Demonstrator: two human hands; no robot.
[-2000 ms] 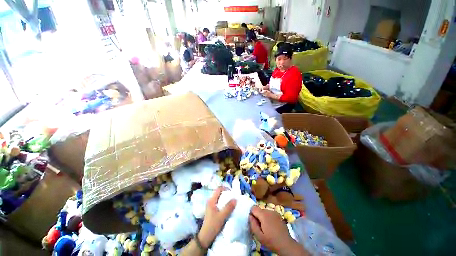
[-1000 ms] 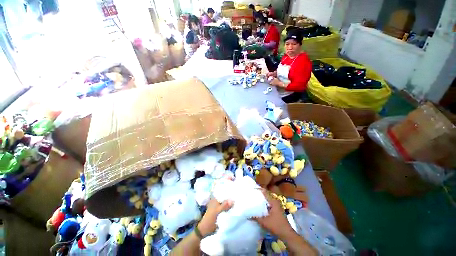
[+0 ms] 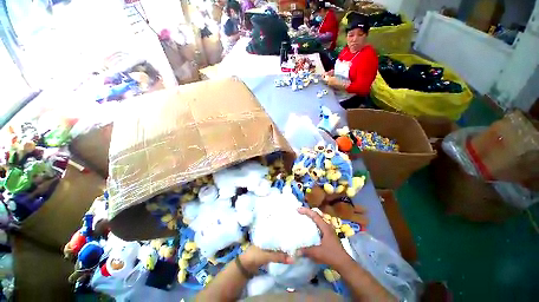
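A fluffy white plush toy (image 3: pixel 286 223) is held at my front, near the carton mouth. My left hand (image 3: pixel 266 258) grips it from below at the left, with a band on the wrist. My right hand (image 3: pixel 324 236) holds its right side, fingers along the edge. The fingertips of my left hand are partly hidden under the plush. More white fluffy plush shows below my hands. A pile of white plush toys (image 3: pixel 214 227) lies just left of the held one, in front of the large tipped cardboard carton (image 3: pixel 192 133).
Small blue-and-yellow plush toys (image 3: pixel 325 169) are clumped right of the carton. A clear plastic bag (image 3: pixel 384 262) lies at the right table edge. An open carton (image 3: pixel 397 160) stands right of the table. A person in red (image 3: pixel 359 68) sits farther along, near a yellow sack (image 3: pixel 422 103).
The held plush has been turned and gathered between my hands. My left hand has moved lower, beneath it. The camera view has tilted down, so the carton and table appear higher.
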